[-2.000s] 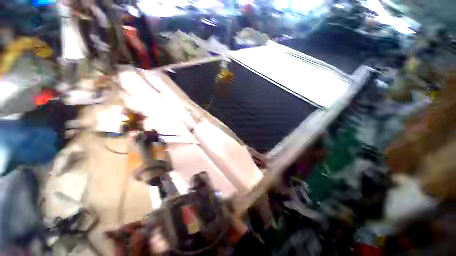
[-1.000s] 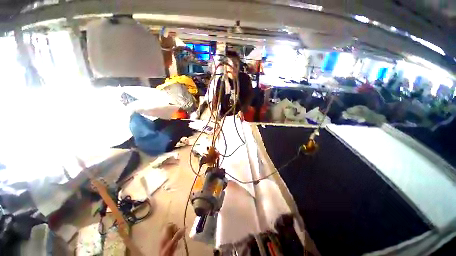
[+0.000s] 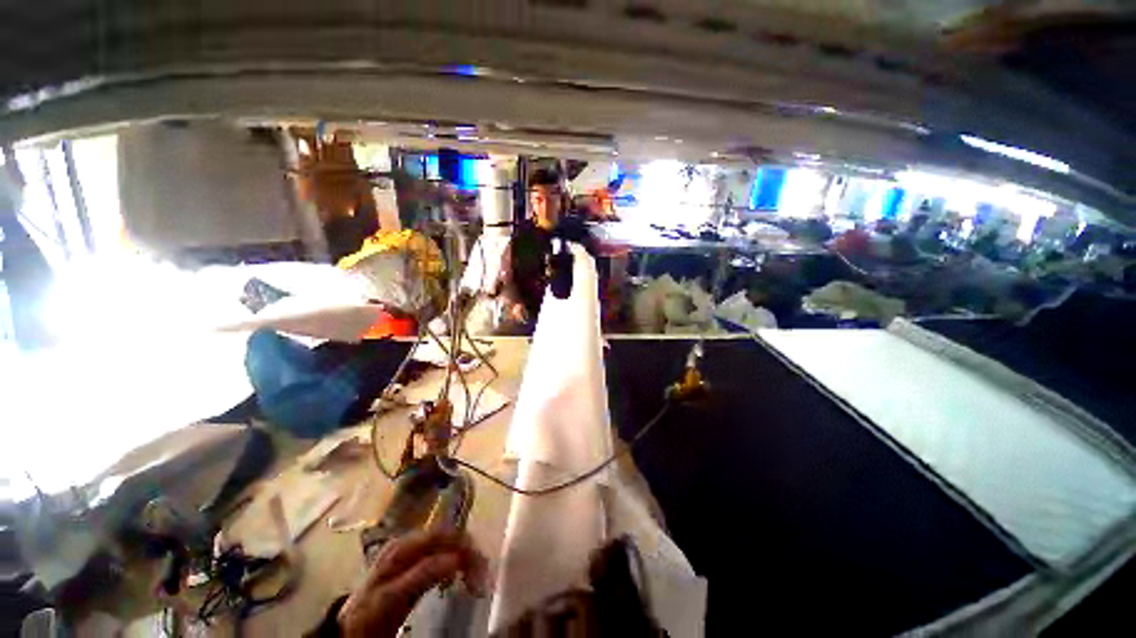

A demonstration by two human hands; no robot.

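A long white sheet [image 3: 561,374] runs from the far person towards me. My left hand [image 3: 417,576] is bare, with fingers bent, at the lower middle. It overlaps the near end of a blurred cutting machine [image 3: 417,499]; whether it grips the machine is unclear. A dark, reddish blurred shape [image 3: 586,611] at the bottom edge, over the sheet's near end, may be my right hand, but I cannot tell. Black fabric [image 3: 772,499] lies right of the sheet.
A person [image 3: 538,256] stands at the far table end. Cables hang over the table, with an orange-brown lump [image 3: 685,380] on one. White fabric [image 3: 947,424] lies at the right. A blue bundle [image 3: 299,384] and tangled black cords [image 3: 237,576] are at the left.
The view has shifted, and the far person now shows more upright. The white sheet looks narrower and raised at its far end. My left hand has come up to the machine.
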